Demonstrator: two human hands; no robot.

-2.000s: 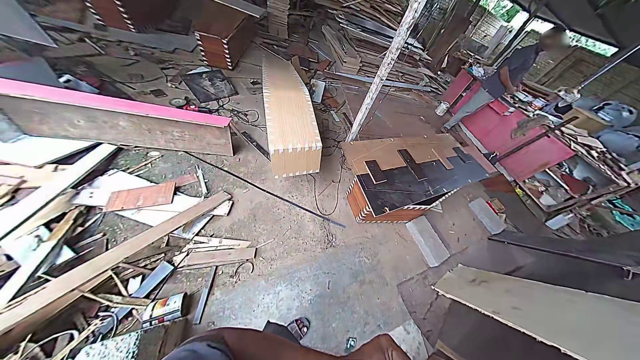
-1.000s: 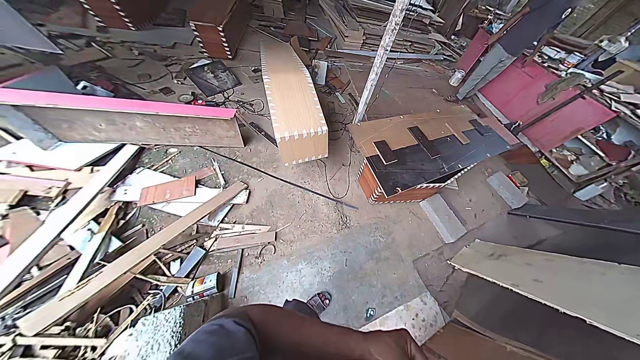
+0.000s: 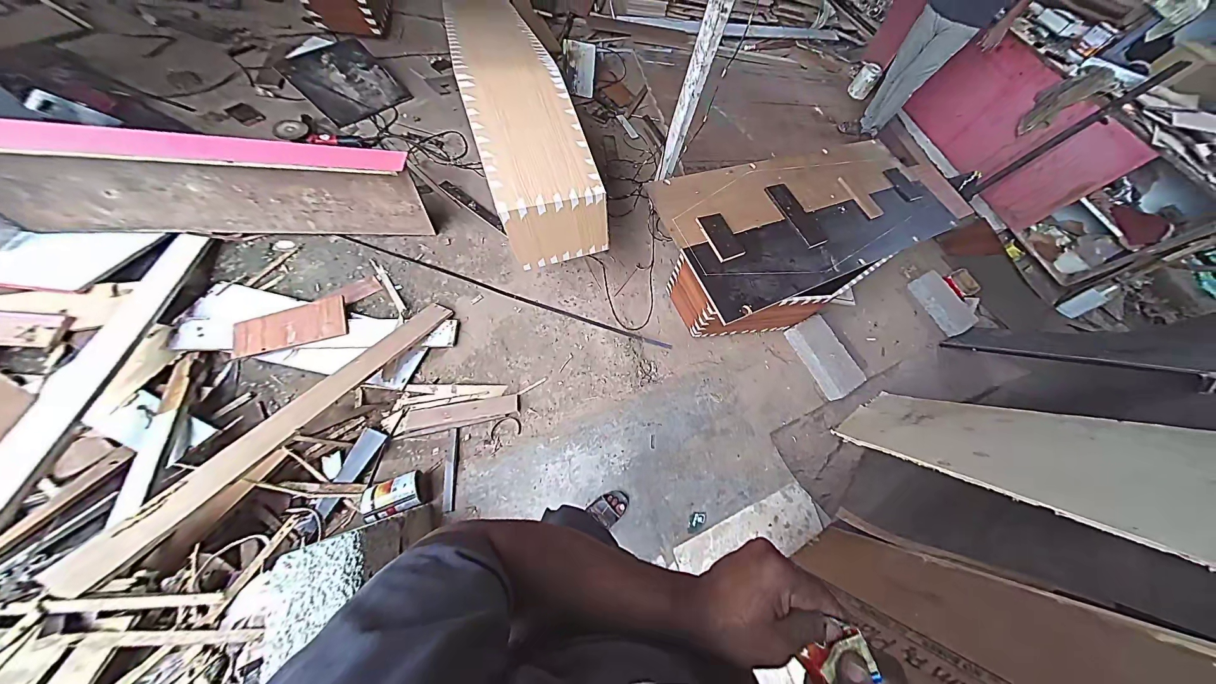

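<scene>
My left hand (image 3: 760, 608) reaches across my body at the bottom, its thumb and fingers closed on a small coloured packet (image 3: 838, 655) with red, green and white on it. The bottom edge cuts off part of the packet. What seem to be fingertips of my right hand (image 3: 860, 671) show beside the packet; the rest of that hand is out of view, so its grip is unclear. Brown boards (image 3: 950, 598) lie just right of my left hand. My sandalled foot (image 3: 608, 506) is on the concrete floor beyond my forearm.
Wood offcuts (image 3: 237, 456) and a tin can (image 3: 389, 496) are heaped at left. Ahead stand a long veneered box (image 3: 532, 123) and a dark-topped box (image 3: 817, 247) bearing small strips. A white post (image 3: 693, 90) rises between them. A person (image 3: 926, 57) stands by a pink bench (image 3: 1064, 133).
The view has tilted downward and shifted. My left hand has come further into view, and the packet now shows in its fingers; it was not visible in the earlier frames.
</scene>
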